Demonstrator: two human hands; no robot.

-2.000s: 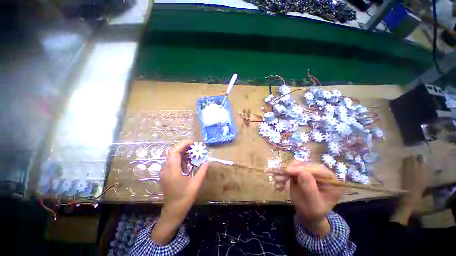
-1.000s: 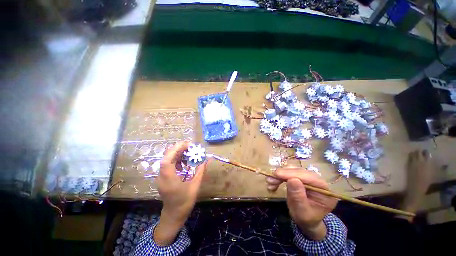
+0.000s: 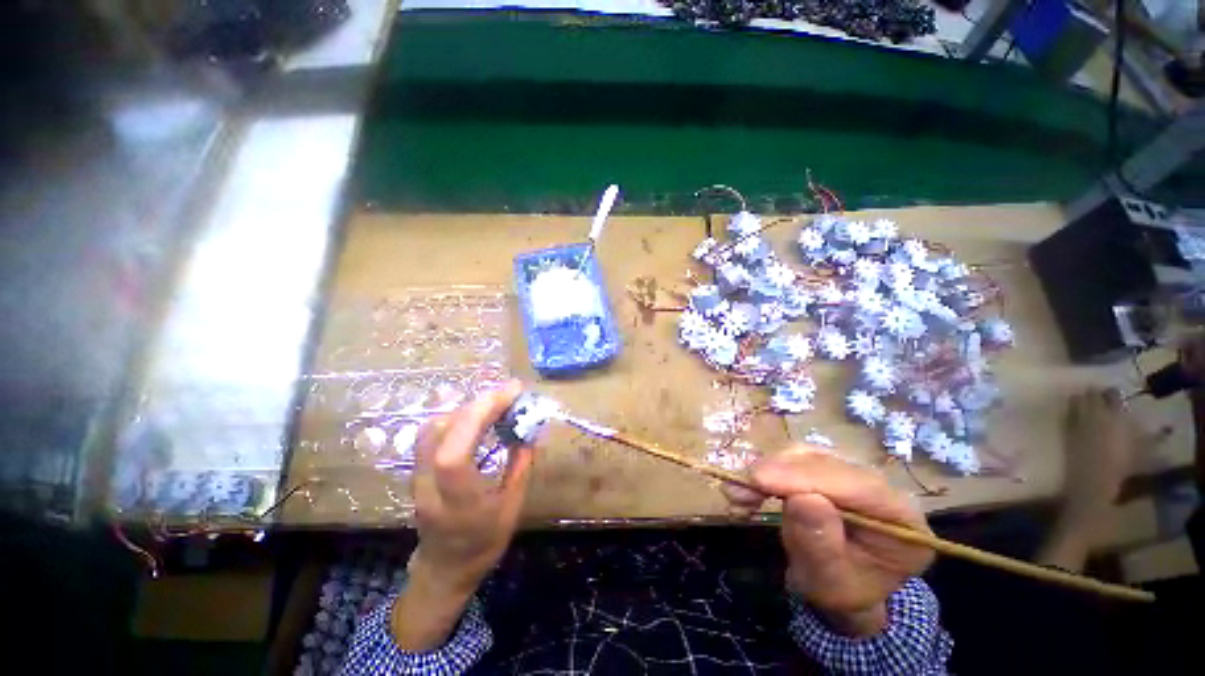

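My left hand holds a small motor by its round body between thumb and fingers, its white toothed face turned partly to the right. My right hand grips a long tan wooden brush. The brush's pale tip is at the motor's white face and seems to touch it. The blue grease tub stands behind my left hand, with white paste inside and a white-handled spatula sticking out at its back.
A heap of motors with thin red leads lies right of the tub. A clear blister tray lies at left, beside a white strip with several units. A green surface runs behind. A black box and another person's blurred hand are at right.
The motor has been tilted, so its toothed face no longer faces the camera. The brush tip has stayed close to it, while my right hand has moved slightly right and down.
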